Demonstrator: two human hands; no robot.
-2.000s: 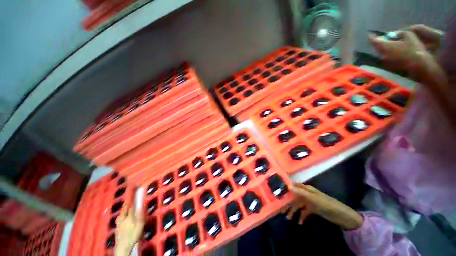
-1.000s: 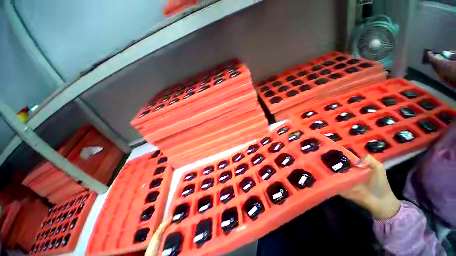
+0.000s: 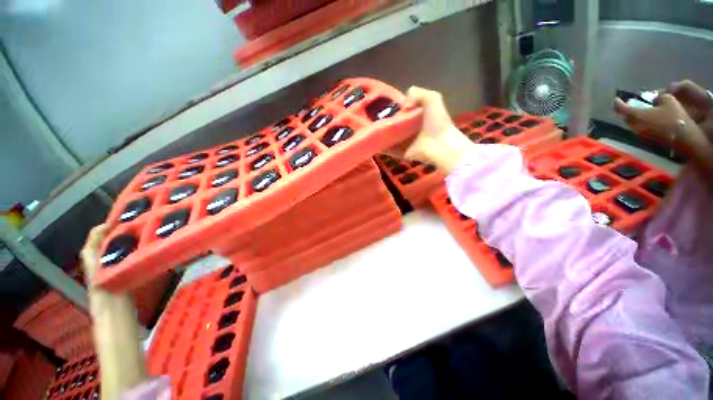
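Note:
An orange-red foam tray (image 3: 211,243) full of black watch heads is held up in the air by both my hands, tilted and slightly bent. My right hand (image 3: 438,129) grips its right end. My left hand (image 3: 98,254), partly blurred, grips its left end. Watch heads such as a black one (image 3: 223,201) sit in its pockets with white glare on their faces. The tray is above the pile of stacked trays (image 3: 320,226) and hides the pile's top; I cannot tell if they touch.
A mostly empty tray (image 3: 184,328) lies left on the white bench (image 3: 352,301). A neighbouring tray (image 3: 582,168) is at the right, with a lower tray pile (image 3: 547,133) behind. A coworker's hands (image 3: 664,125) hold an item. A fan (image 3: 543,87) stands behind; an overhead shelf (image 3: 258,82) crosses above.
Both my hands have lifted the filled tray off the bench, up and leftward to above the stack. The white bench surface beneath it now shows.

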